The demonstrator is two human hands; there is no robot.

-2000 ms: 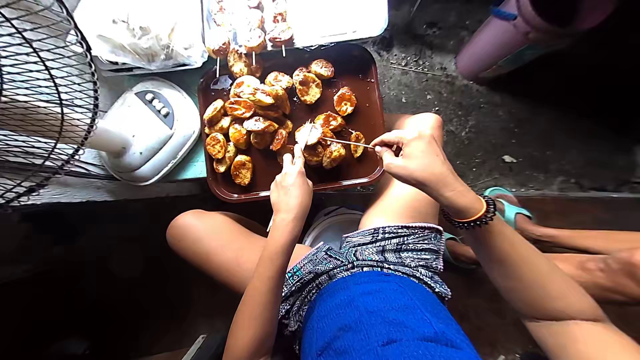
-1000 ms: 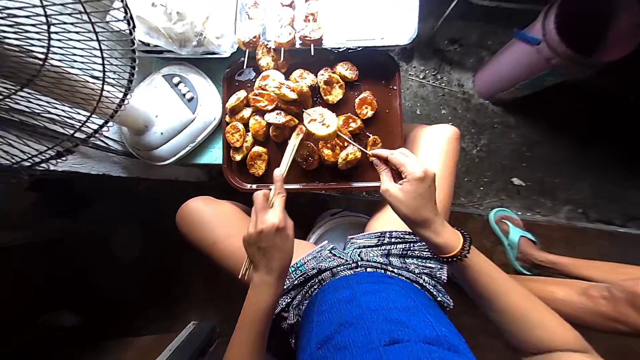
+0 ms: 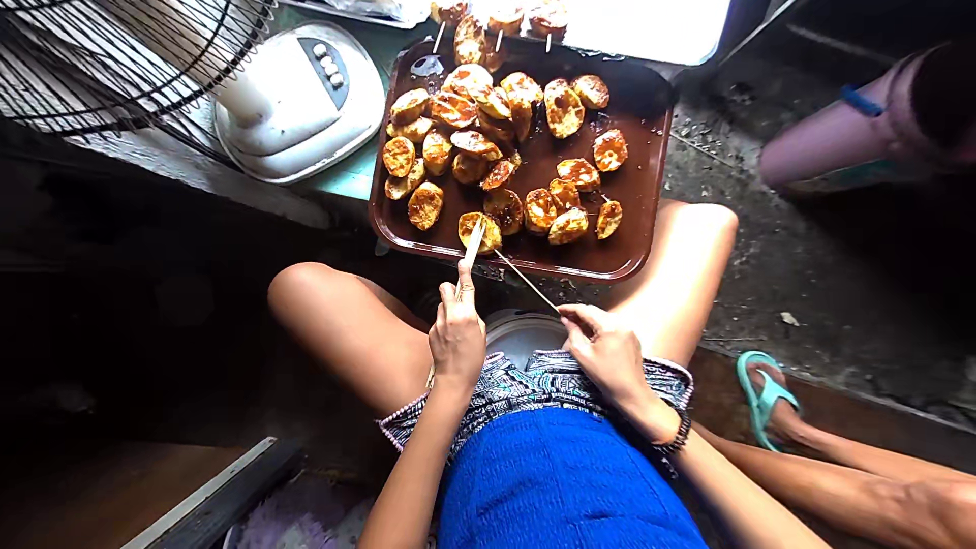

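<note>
Glazed fried slices, perhaps banana or sweet potato, lie in a brown plastic tray (image 3: 526, 255) before me. My left hand (image 3: 457, 335) grips several thin wooden sticks (image 3: 472, 245), whose tips rest against a slice (image 3: 482, 230) at the tray's near edge. Between the fingertips of my right hand (image 3: 606, 347) is a thin skewer (image 3: 530, 282), its far end meeting the same slice; how deep it goes in I cannot tell. More slices form a heap (image 3: 473, 107) in the tray's upper left, and others lie loose at its right. Skewered pieces (image 3: 507, 17) stick out over the far rim.
A white fan base (image 3: 301, 99) with a wire guard (image 3: 137, 61) stands left of the tray. Beyond the far rim is a white tray (image 3: 648, 27). On the right stand a purple container (image 3: 846, 141) and another person's foot in a teal flip-flop (image 3: 762, 400).
Both hands have come back toward my body, and the slice they work on is now at the tray's near edge; one second ago it was over the middle slices.
</note>
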